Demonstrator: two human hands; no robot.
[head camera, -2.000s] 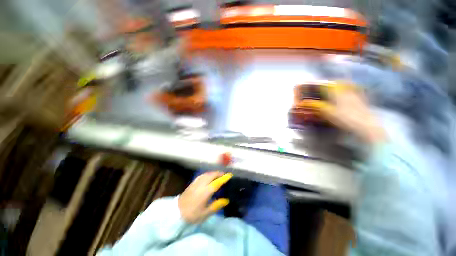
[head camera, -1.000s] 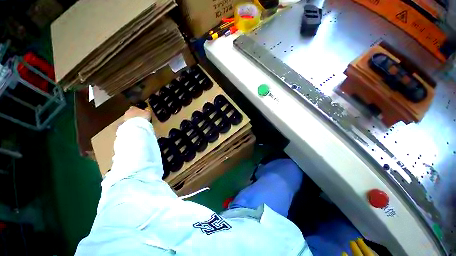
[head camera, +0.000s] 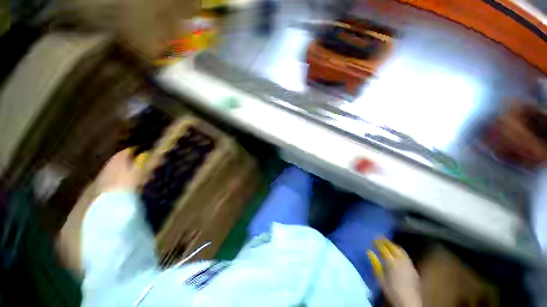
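The frame is motion-blurred. My left hand (head camera: 120, 171), with yellow on a fingertip, is at the left edge of the cardboard (head camera: 207, 198), beside rows of black plastic housings (head camera: 177, 162). Whether it holds one cannot be made out. My right hand (head camera: 399, 276) is low, over my lap, with yellow finger cots, fingers apart and nothing visible in it. An orange-brown fixture (head camera: 339, 66) stands on the metal plate with a black part (head camera: 354, 39) on top. A second fixture (head camera: 522, 135) is at the right edge, too blurred to show what it bears.
The white front edge (head camera: 288, 132) runs diagonally, with a green button (head camera: 230, 102) and a red button (head camera: 364, 165). An orange beam (head camera: 486, 27) is behind the fixtures. Cardboard sheets (head camera: 54, 78) are at the left. Yellow and red items (head camera: 192, 42) lie at the plate's left end.
The view has swung right, bringing the second fixture into view. My left hand is still beside the cardboard. My right hand now shows more fully at the lower right.
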